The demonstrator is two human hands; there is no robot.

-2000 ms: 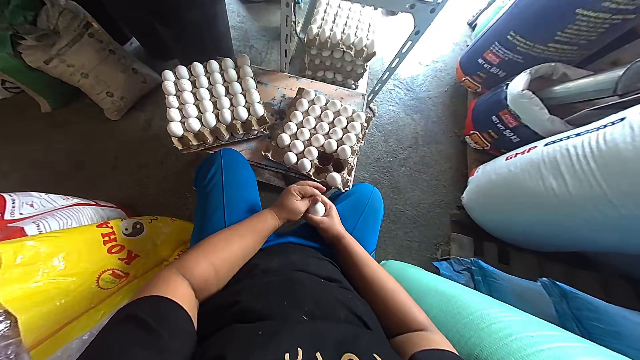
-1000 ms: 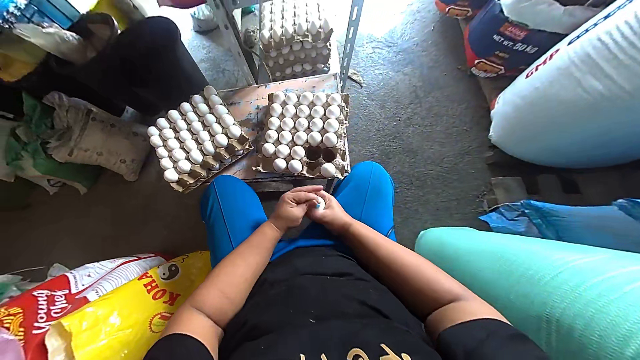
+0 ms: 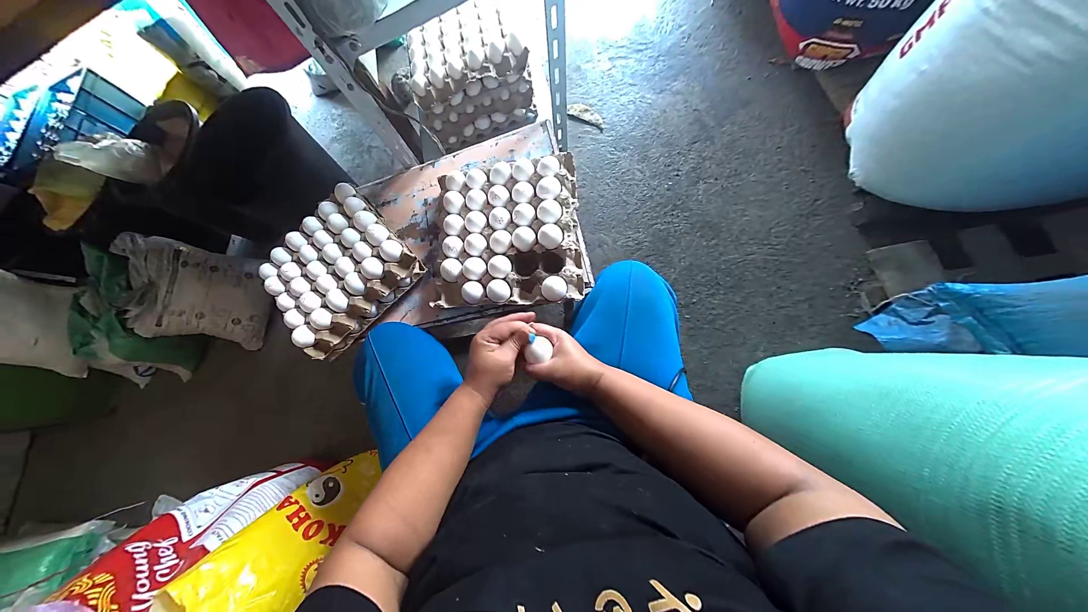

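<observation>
A white egg [image 3: 538, 349] is held over my lap in my right hand [image 3: 568, 360], its fingers around it. Against the egg's upper left side, my left hand [image 3: 500, 350] pinches a small blue thing, too small to name. Just beyond my hands, a cardboard egg tray [image 3: 510, 297] of white eggs lies on a worn wooden board [image 3: 406, 189]; a few of its cups near me hold no egg. To its left, a second egg tray [image 3: 380, 303], stacked on more eggs, sits tilted at the board's edge.
Behind the board, more stacked egg trays [image 3: 482, 85] stand beside a metal shelf post [image 3: 557, 76]. Filled sacks flank me: a mint green sack [image 3: 918, 442] and a white sack [image 3: 960, 119] at right, a yellow bag [image 3: 246, 552] at lower left. A black bin [image 3: 263, 161] stands at upper left.
The view has shifted noticeably. Both hands stay together at the egg over my lap; a small blue thing now shows between the left fingers and the egg.
</observation>
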